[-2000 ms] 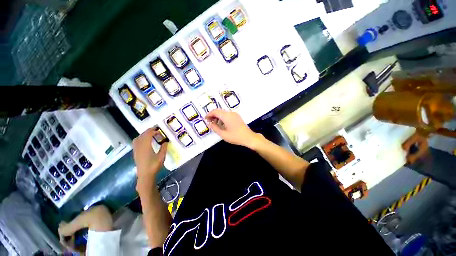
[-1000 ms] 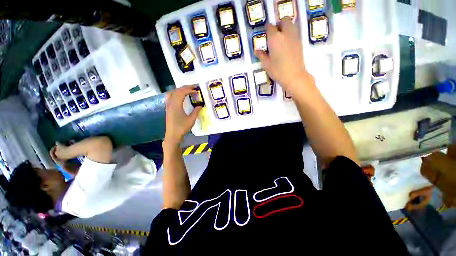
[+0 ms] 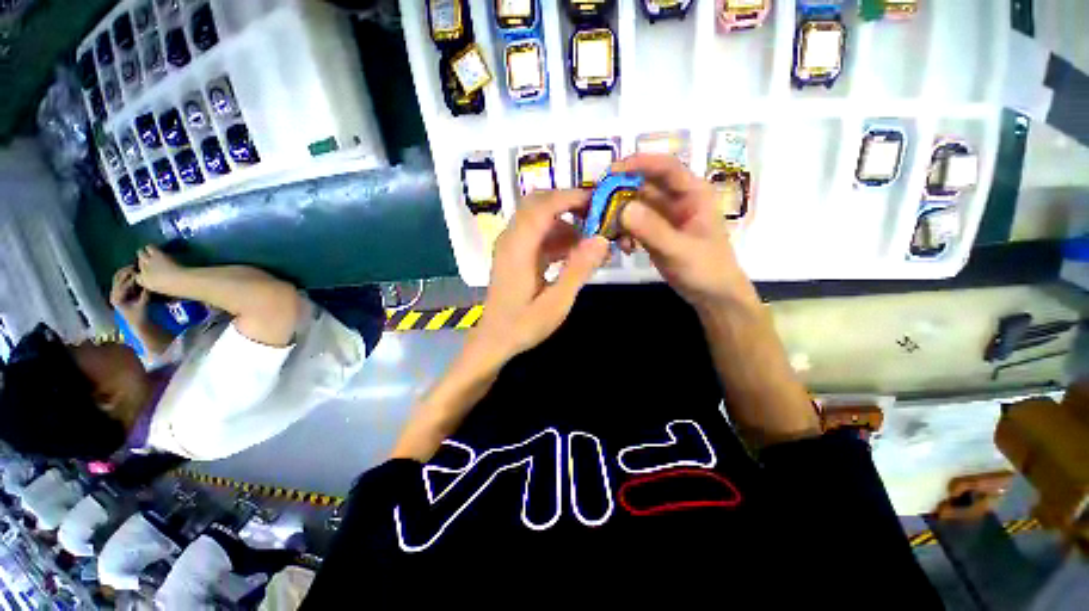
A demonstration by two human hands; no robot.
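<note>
A blue-rimmed watch unit (image 3: 609, 205) is held up, tilted on edge, over the near edge of the white compartment tray (image 3: 764, 251). My left hand (image 3: 540, 257) grips it from the left and my right hand (image 3: 683, 224) from the right; fingers cover part of it. The tray's pockets hold several units with pale centres, among them a blue one (image 3: 524, 69), a black one (image 3: 594, 60) and a dark one (image 3: 480, 184). Some near-row units are partly hidden behind my hands.
A neighbour's tray with dark units (image 3: 313, 102) stands on the green bench at the left. A seated person in a white top (image 3: 233, 376) is at the left. A pale machine bed (image 3: 914, 340) and orange-brown blocks (image 3: 1051, 460) are at the right. Yellow-black tape (image 3: 436, 319) marks the floor.
My right hand took the blue unit from the tray's second row and moved towards me. My left hand left the dark unit at the near-left pocket, and both hands now meet on the blue unit. The view shifted.
</note>
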